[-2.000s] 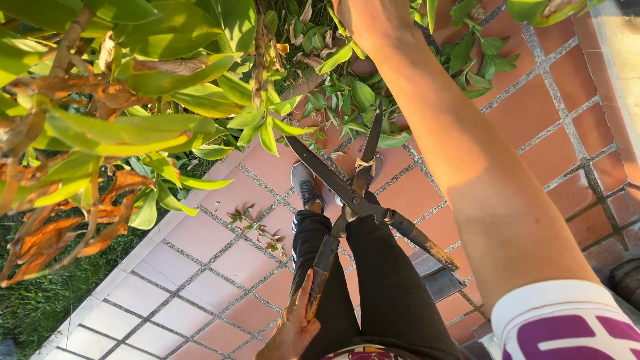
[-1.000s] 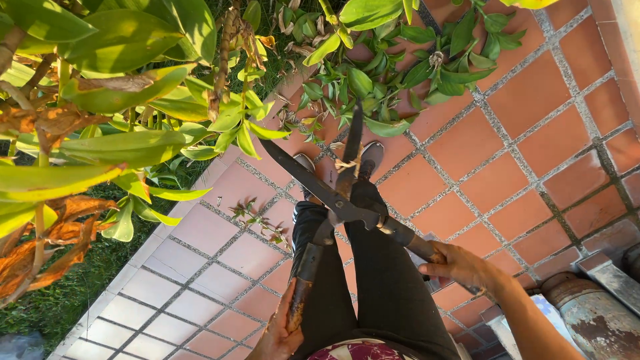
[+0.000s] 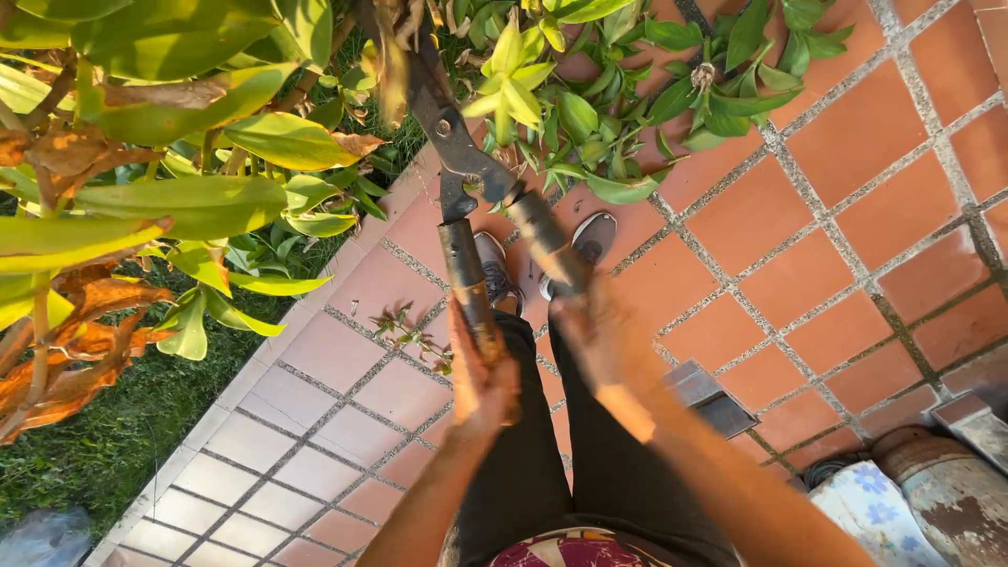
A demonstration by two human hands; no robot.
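Observation:
A pair of hedge shears (image 3: 465, 157) points up and away from me, its handles close together. My left hand (image 3: 484, 378) grips the left handle, and my right hand (image 3: 591, 331), blurred by motion, is around the right handle. The blades reach into the plant at the top, where leaves and a dry stem partly hide them. A leafy shrub (image 3: 189, 197) with green and browned leaves stands to the left of the shears. Cut-looking leafy stems (image 3: 606, 134) lie on the tiles to their right.
Under my shoes (image 3: 594, 236) are terracotta tiles (image 3: 850, 252). A pale curb (image 3: 236, 394) borders the grass (image 3: 157, 402) at left. At lower right are a rusty metal container (image 3: 945, 488), a flowered cloth or bag (image 3: 870, 504) and a small dark box-like object (image 3: 713, 398).
Two seconds ago my right hand was up at the foliage; it then came down to the right handle. The shears' spread handles have come together, and the blades have moved up into the plant.

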